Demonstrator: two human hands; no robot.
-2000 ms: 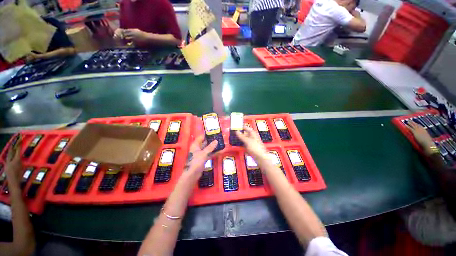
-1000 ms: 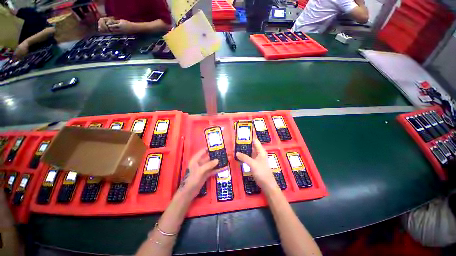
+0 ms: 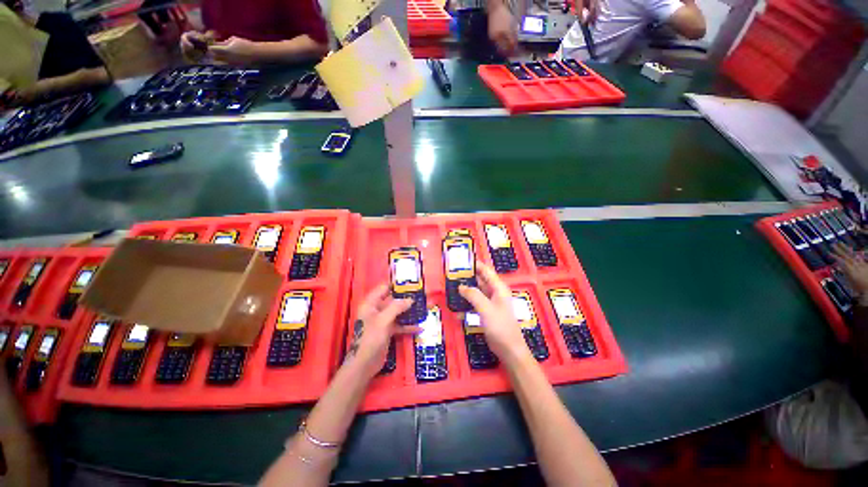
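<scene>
My left hand (image 3: 375, 325) holds a black keypad phone (image 3: 407, 273) with yellow trim and a pale screen, thumb on its keys. My right hand (image 3: 490, 306) holds a second such phone (image 3: 459, 260), thumb at its lower half. Both phones are face up, side by side, above the red phone tray (image 3: 595, 330). Phones lie in its slots below and right of my hands, one of them at the front right (image 3: 571, 321). My fingers behind the phones are mostly hidden.
An open cardboard box (image 3: 171, 285) rests on phones in the red tray (image 3: 328, 328) at left. A grey post (image 3: 401, 171) with paper cards (image 3: 369, 74) rises behind. Loose phones (image 3: 156, 155) lie on the green belt. People's arms show opposite and at both sides.
Both phones stay in my hands and have shifted slightly; the left one is more upright than before. The loose phones on the belt have moved right. A hand has appeared over the far right tray.
</scene>
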